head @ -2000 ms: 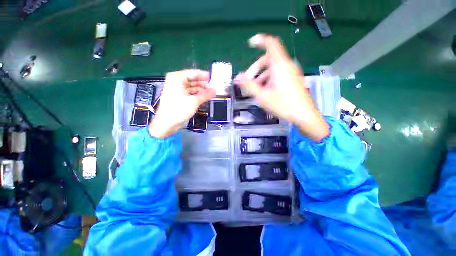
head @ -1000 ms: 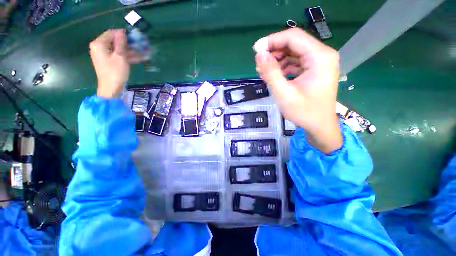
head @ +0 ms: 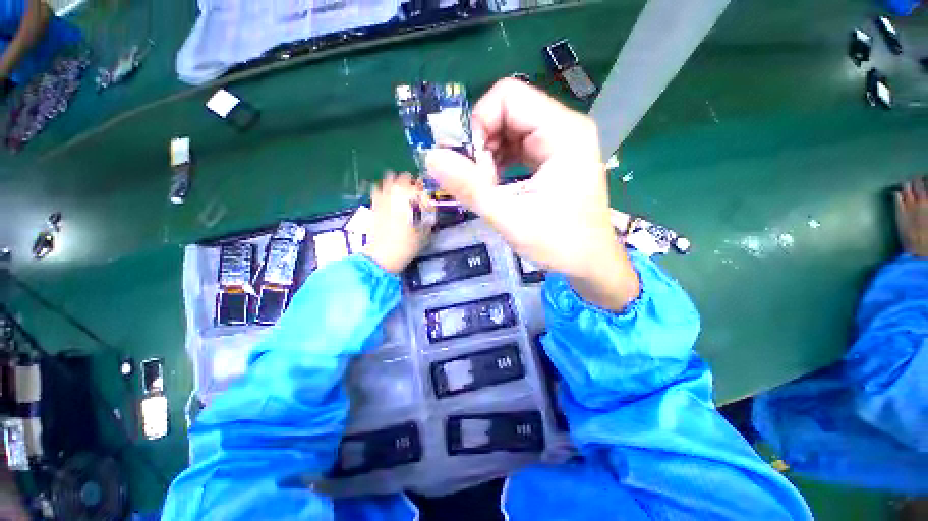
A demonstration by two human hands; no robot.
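My right hand (head: 529,173) pinches a blue circuit board (head: 436,124) by its right and lower edge, upright above the tray's far edge. My left hand (head: 395,219) is just below the board's lower end, with blurred fingertips near a small orange-and-white bit; whether it holds anything is not clear. The translucent tray (head: 191,295) lies under both forearms. Black phone housings (head: 476,369) lie in its pockets. Two boards with attached dark screens (head: 277,259) lie at its upper left. White pieces (head: 331,247) lie beside my left wrist.
A slanting grey post (head: 656,61) stands beyond the tray. Loose parts (head: 651,236) lie right of it. Another tray (head: 275,36) is at the back. A fan (head: 90,486) is at lower left. Another person's sleeve (head: 901,321) and hand are at right. Phone parts (head: 570,69) lie on the green bench.
The blurred item in my left hand is gone from the far left. My left hand has moved right and down. My right hand has moved left and now holds the blue board. The view has shifted.
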